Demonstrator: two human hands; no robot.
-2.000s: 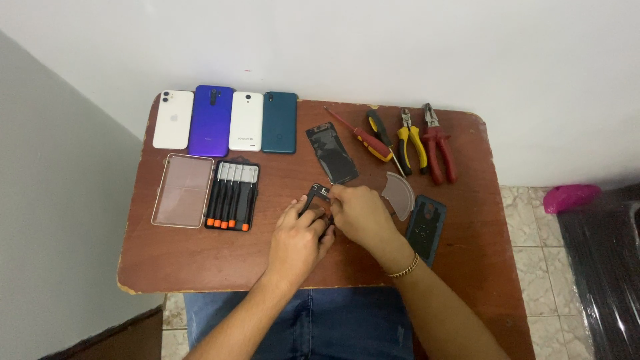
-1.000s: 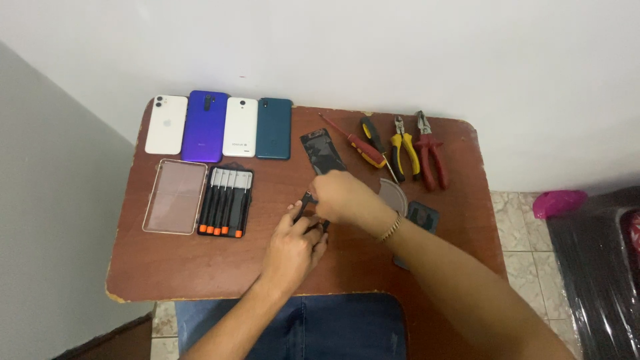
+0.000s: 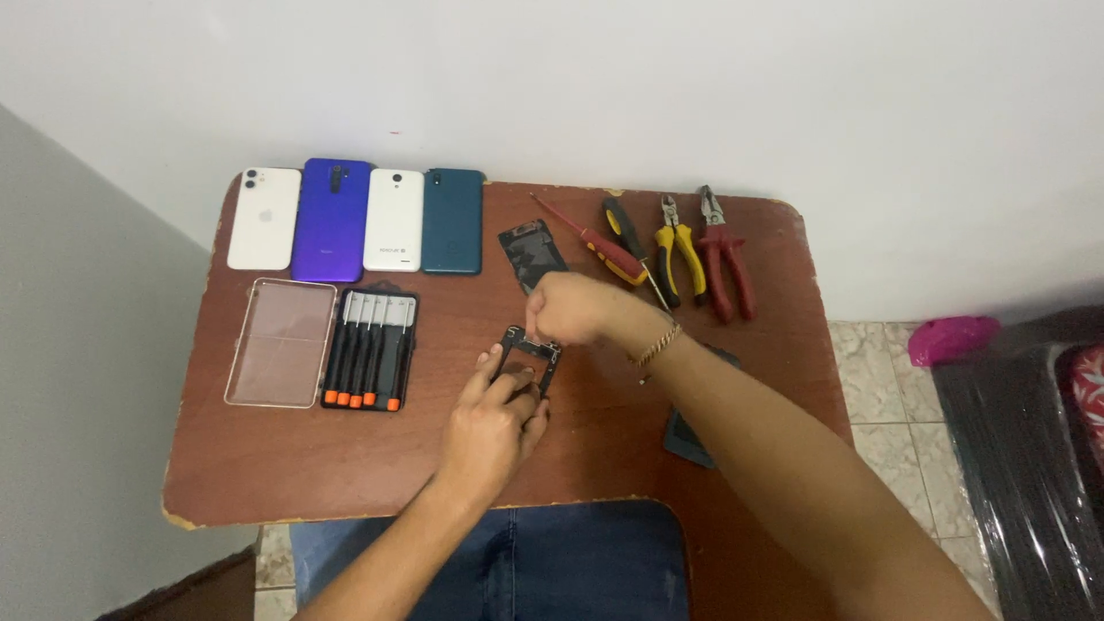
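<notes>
My left hand (image 3: 496,414) holds a black phone frame (image 3: 548,352) against the wooden table, with its fingers along the frame's side and over its middle. Small metal parts show at the frame's upper end. Right there, my right hand (image 3: 569,310) is curled with its fingertips at that upper end; whether it grips a small part or tool cannot be seen. Behind it lies a dark phone screen panel (image 3: 533,250), its lower part covered by the hand. A dark phone part (image 3: 687,438) lies partly hidden under my right forearm.
Four phones, including a purple one (image 3: 332,224), line the table's back left. Before them lie a clear plastic lid (image 3: 285,345) and a case of precision screwdrivers (image 3: 369,349). A red screwdriver (image 3: 604,250), a black-yellow screwdriver (image 3: 623,226), yellow-black cutters (image 3: 679,250) and red pliers (image 3: 724,259) lie back right.
My right hand and forearm have shifted, and the forearm now covers more of the dark phone part on the right. My left hand stays on the frame.
</notes>
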